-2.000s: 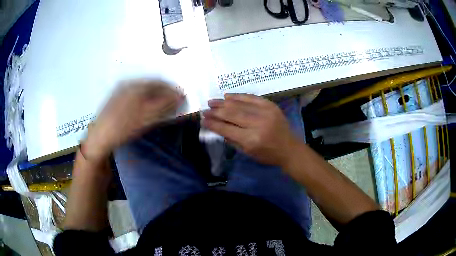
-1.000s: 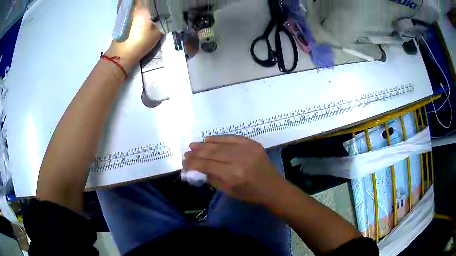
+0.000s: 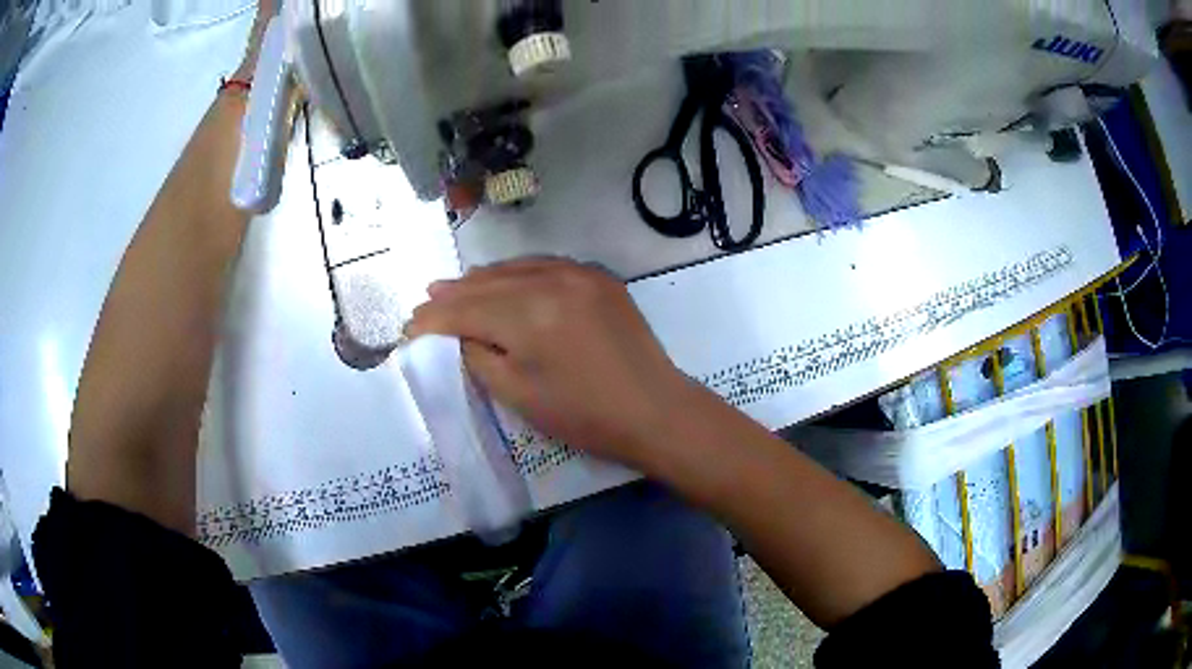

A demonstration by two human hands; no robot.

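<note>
A white fabric strip (image 3: 464, 438) runs from under my right hand to the table's front edge. My right hand (image 3: 523, 333) holds the strip between thumb and fingers, just in front of the machine's needle area and beside the rounded end of the machine bed (image 3: 370, 314). My left hand (image 3: 265, 59) is at the top left behind the long pale rounded bar (image 3: 265, 124); its fingers are mostly hidden by the bar and the sewing machine head (image 3: 392, 79). What it holds cannot be seen.
Black-handled scissors (image 3: 709, 183) and a purple thread bundle (image 3: 824, 183) lie on the bed to the right. A slim white tool (image 3: 922, 179) lies beyond them. A printed ruler (image 3: 889, 327) runs along the front edge. A yellow wire rack (image 3: 1020, 486) stands at the right.
The view has shifted so more of the machine head shows. My right hand has moved from the table's front edge towards the needle area with the strip. My left hand has gone behind the bar.
</note>
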